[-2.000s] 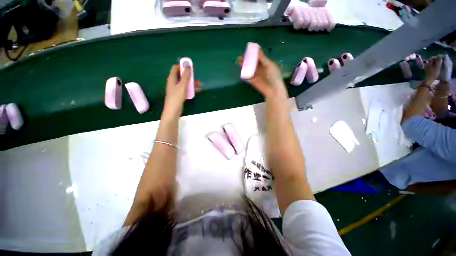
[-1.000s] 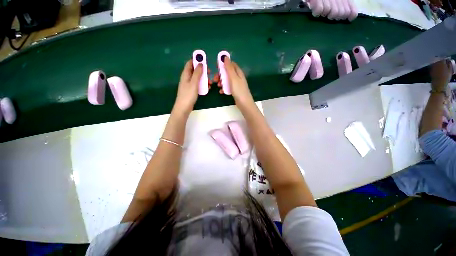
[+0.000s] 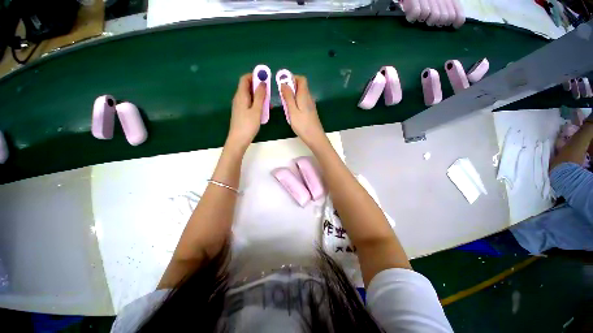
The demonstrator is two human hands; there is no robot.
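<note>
My left hand point(image 3: 244, 112) holds an upright pink device point(image 3: 264, 97) with a dark round spot near its far end. My right hand point(image 3: 302, 110) holds a second pink device point(image 3: 284, 84), tilted a little; its round end shows whitish with a ring. The two devices are side by side above the green conveyor belt point(image 3: 188, 71), a small gap apart. Both thumbs lie on the device faces. Two set-aside pink units point(image 3: 300, 182) lie on the white worktop between my forearms. A crumpled white cloth or bag point(image 3: 337, 237) with black characters is partly hidden by my right forearm.
Pink units stand on the belt at left point(image 3: 118, 120) and at right point(image 3: 390, 88). A grey metal post point(image 3: 494, 81) crosses the right side. A white pad point(image 3: 466, 180) lies on the bench at right. Another person's arm point(image 3: 575, 149) is at the right edge. Stacked pink units point(image 3: 434, 12) are beyond the belt.
The hands came together from apart and now hold their devices side by side. The right-hand device has turned, its dark spot now whitish. Units on the belt have moved left.
</note>
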